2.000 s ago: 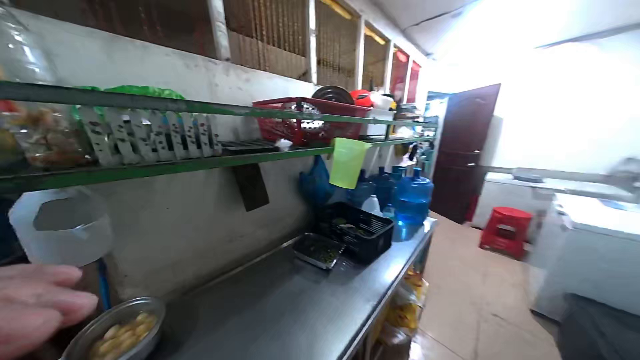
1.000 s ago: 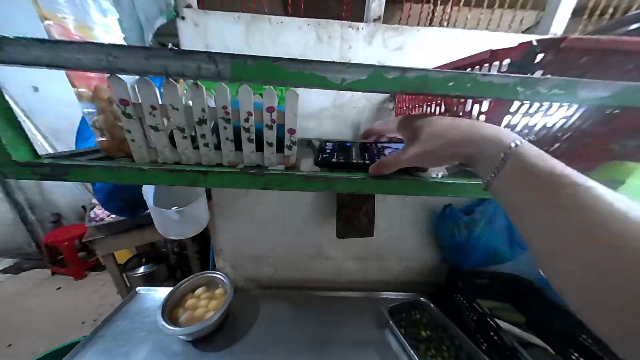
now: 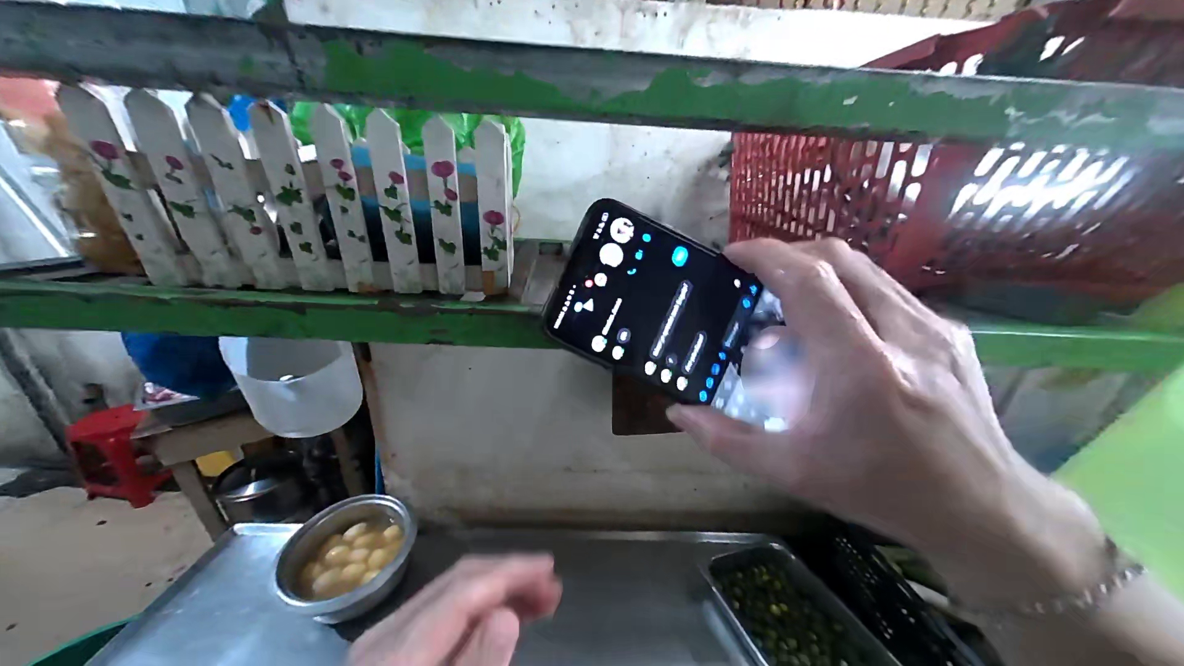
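My right hand (image 3: 860,388) grips a black smartphone (image 3: 657,305) by its right end, thumb below and fingers above. The phone is tilted, its lit screen facing me, in front of the green metal shelf's lower rail (image 3: 444,319). My left hand (image 3: 462,610), partly cut off by the lower edge and blurred, is low over the stainless steel counter (image 3: 610,592), with fingers curled and nothing visible in it. A metal bowl (image 3: 403,555) of pale round food in liquid sits left of it. To its right lies a metal tray (image 3: 731,615) of chopped green food.
White picket-fence trim (image 3: 342,203) with painted flowers stands on the shelf, a red plastic basket (image 3: 814,194) farther right. A white bucket (image 3: 294,388) hangs below the shelf. A red stool (image 3: 111,453) stands at the left. A black crate (image 3: 888,592) is beside the tray.
The phone lay on the shelf one second ago under my right hand; now that hand holds it up, tilted. My left hand has come into view at the bottom.
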